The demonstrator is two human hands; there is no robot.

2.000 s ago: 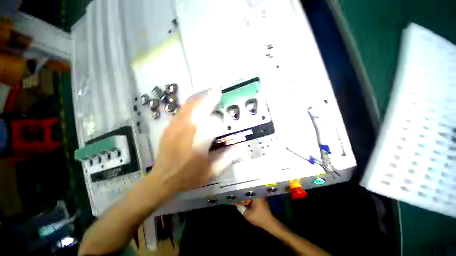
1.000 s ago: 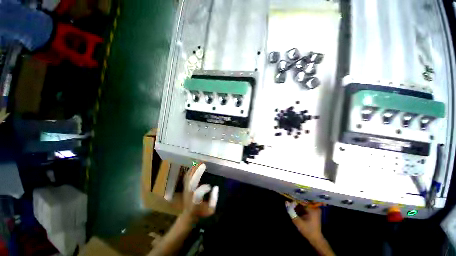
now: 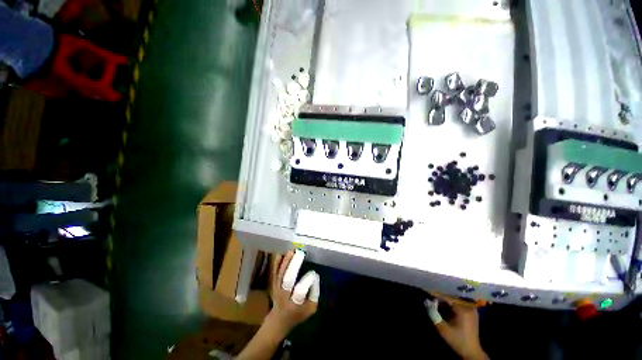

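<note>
My left hand (image 3: 291,293), with white finger cots, is at the machine's front edge below the left fixture (image 3: 345,156); its fingers are partly bent and I see nothing in it. My right hand (image 3: 457,325), also with a white cot, is at the front edge by an orange cable or connector (image 3: 461,300); whether it grips it I cannot tell. The left fixture holds four glossy shells in a row under a light-green clamp bar (image 3: 348,131). The right fixture (image 3: 588,176) also holds a row of shells under its green bar.
Between the fixtures lie a loose pile of shells (image 3: 464,100) and a heap of small black inserts (image 3: 456,181). Another black heap (image 3: 395,232) is near the front edge. Pale pieces (image 3: 290,105) lie at left. A red emergency stop (image 3: 586,309) is at right front. Cartons (image 3: 219,246) stand below left.
My left hand has moved from over the right fixture to the left front edge. My right hand stays at the front edge. The view has swung left, and both fixtures now show fully or nearly so.
</note>
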